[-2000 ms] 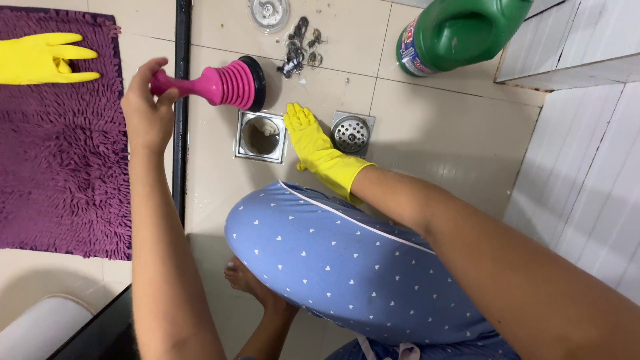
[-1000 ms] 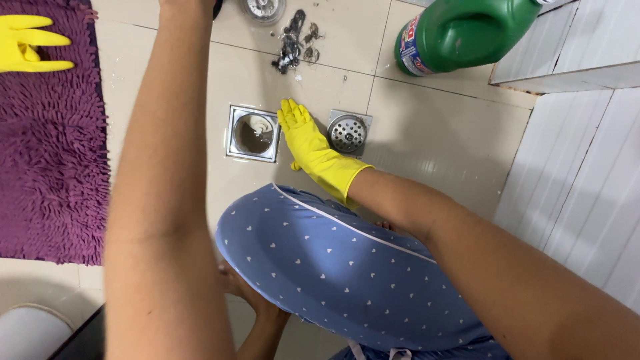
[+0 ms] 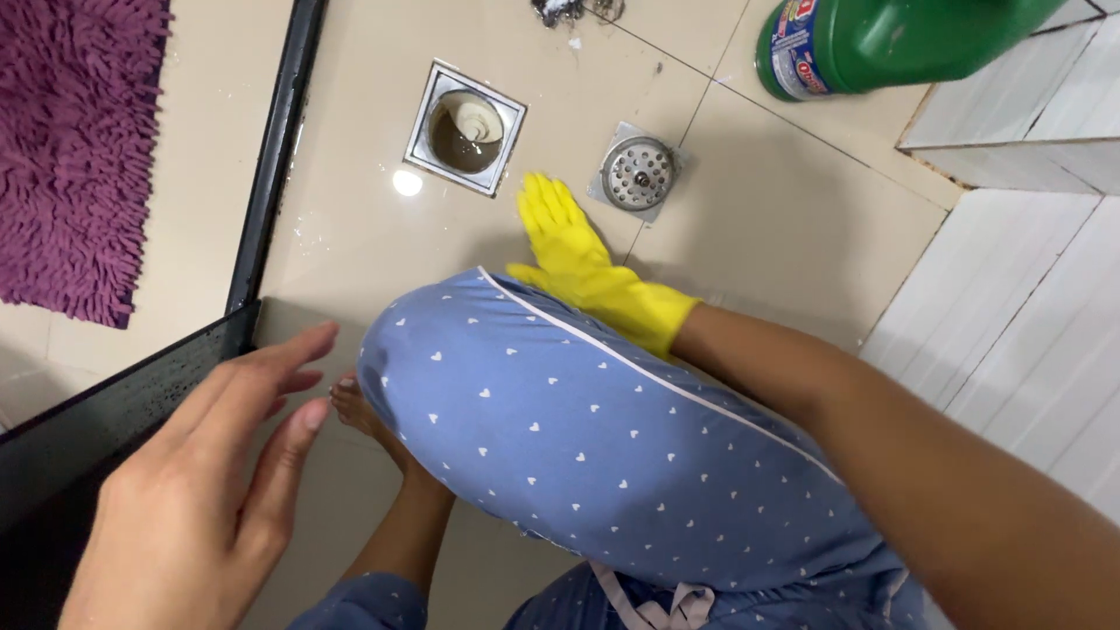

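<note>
My right hand [image 3: 582, 262], in a yellow rubber glove, rests flat on the tiled floor with its fingers pointing at the square floor drain [image 3: 420, 157]. The drain stands uncovered, with murky water and a pale fitting inside its round opening. Right of the glove lies a round perforated metal strainer [image 3: 638, 173] on a square metal plate [image 3: 626, 131]. My bare left hand [image 3: 210, 446] is raised at the lower left, empty, its fingers loosely bent and apart from the thumb. No plunger shows in this view.
A green plastic bottle [image 3: 910, 44] is at the upper right, near the tiled wall [image 3: 1032, 289]. Dark wet debris [image 3: 560, 10] lies at the top edge. A black threshold [image 3: 278, 157] separates the purple shaggy mat [image 3: 74, 149] from the drain area. Dark glass [image 3: 131, 376] borders my left hand.
My left hand held a pink plunger two seconds ago; it is now empty and lower in view. The gloved right hand stays beside the drain. The view has shifted closer to the floor.
</note>
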